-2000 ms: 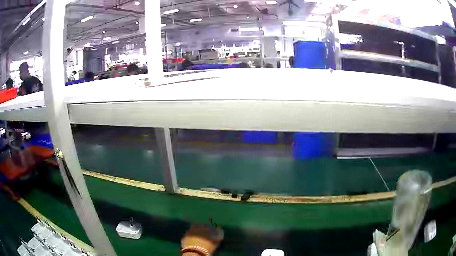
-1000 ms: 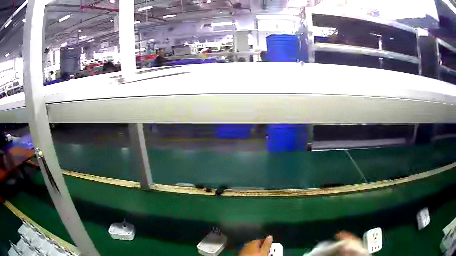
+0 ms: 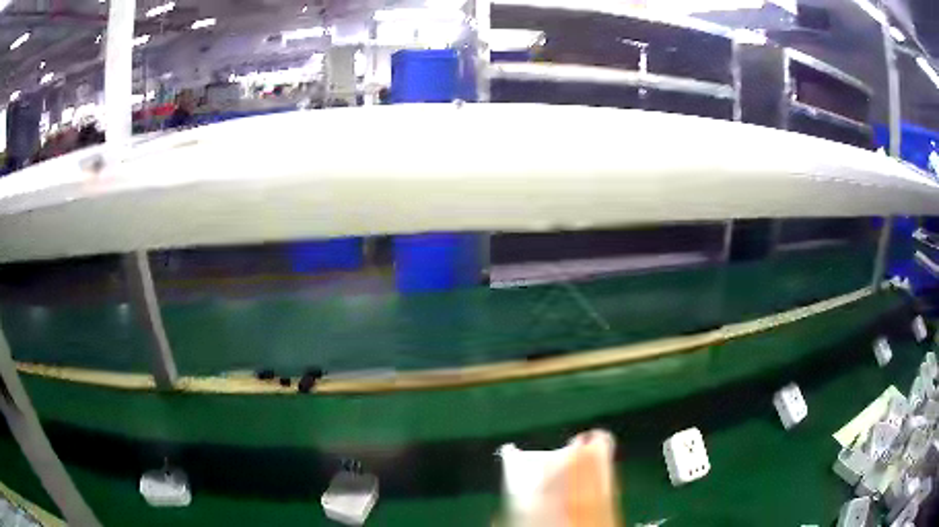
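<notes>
A blurred hand, which looks like my right hand (image 3: 589, 479), is at the bottom centre over the green conveyor (image 3: 432, 422). It holds a soft-edged white piece, apparently a cloth (image 3: 528, 482), on its left side. My left hand is not visible. White outlet adapters lie apart on the belt: one at far left (image 3: 166, 487) and one left of the hand (image 3: 351, 498), both prongs up. One right of the hand (image 3: 687, 456) and one beyond it (image 3: 791, 407) have slots up. The hand does not visibly touch these adapters.
A jumbled adapter pile (image 3: 894, 453) is at the lower right, with a pale yellowish sheet (image 3: 867, 416) at its edge. A long white shelf (image 3: 463, 154) crosses above the belt. Its pale post (image 3: 41, 437) slants down at left. Small black items (image 3: 307, 380) lie at the belt's far edge.
The view has turned right, so the belt and shelf have shifted left and the pile shows more. My left hand, seen beside an adapter a second ago, has left the picture.
</notes>
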